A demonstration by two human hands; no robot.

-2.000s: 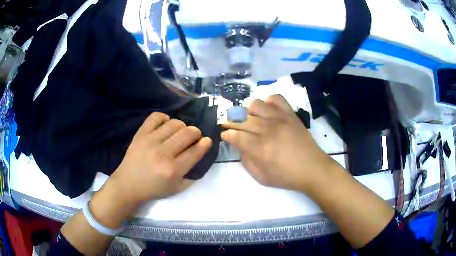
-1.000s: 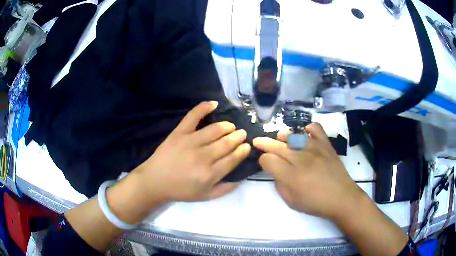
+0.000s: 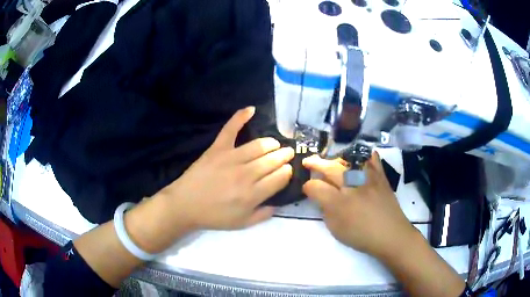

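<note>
A large black garment panel (image 3: pixel 157 104) spreads left of the white sewing machine head (image 3: pixel 314 58) and reaches under its needle area. My left hand (image 3: pixel 226 180) lies flat on the panel with fingers spread, fingertips just left of the presser foot (image 3: pixel 306 147). My right hand (image 3: pixel 360 209) is at the foot's right front, its index fingertip on the cloth edge. A round dark attachment with a pale grey knob (image 3: pixel 354 177) partly covers the right fingers. Whether the right fingers pinch a small piece is hidden.
A dark flat rectangle with a pale line (image 3: pixel 459 223) and black pieces lie right of my right hand. Small metal tools (image 3: pixel 511 223) are at the table's right end. A black strip (image 3: pixel 501 87) hangs over the machine. A ruler strip (image 3: pixel 215 285) runs along the front edge.
The view has shifted, so the machine appears further right. My left hand has opened from curled fingers to lying flat on the panel. My right hand remains near the foot.
</note>
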